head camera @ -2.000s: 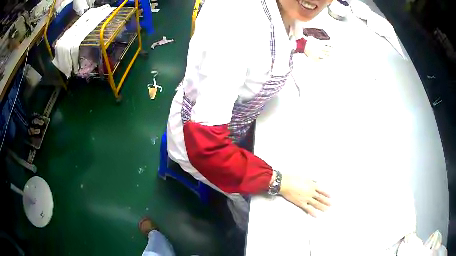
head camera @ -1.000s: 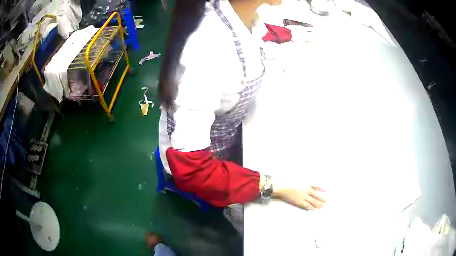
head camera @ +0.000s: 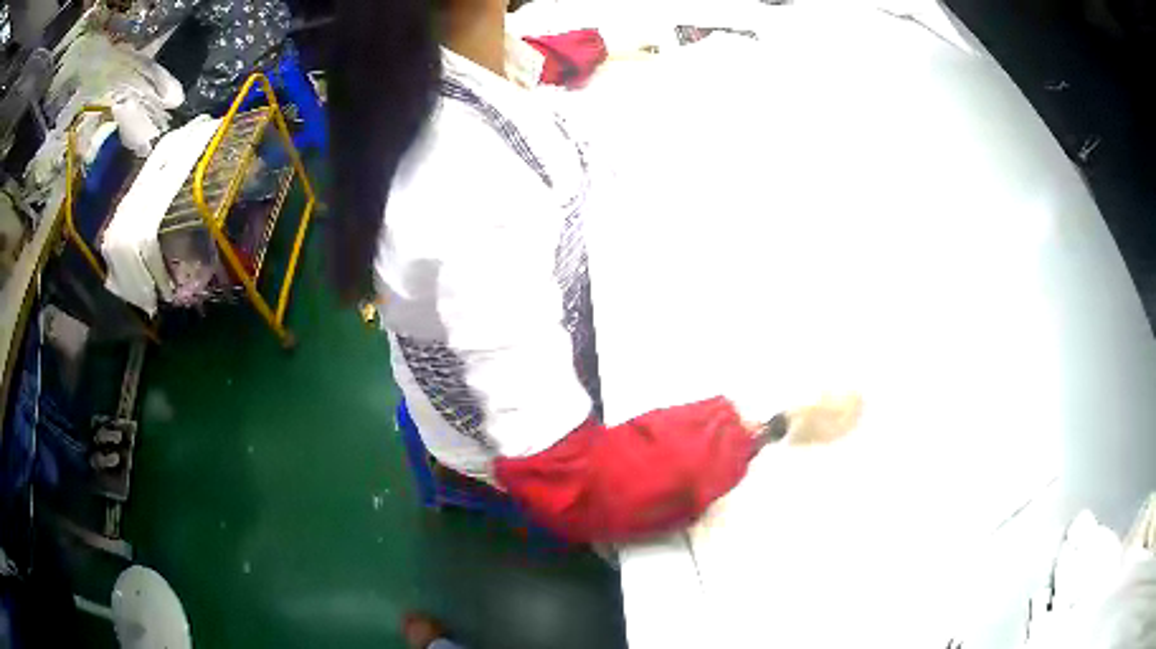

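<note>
Neither of my hands is in view. Nearest in front of me is a long white worktable, very bright, so what lies on it is hard to make out. Another person with long dark hair, a white top, a checked apron and red sleeve covers sits at its left edge. That person's near hand is blurred over the table top. White fabric lies at the table's lower right corner.
A yellow-framed trolley with white cloth stands on the green floor at the upper left. A white disc is at the lower left. A blue stool is under the person. A brown shoe shows at the bottom.
The view has shifted, and the person now sits further left in it. The person's face has turned away from me. Their near hand has moved up and right over the table.
</note>
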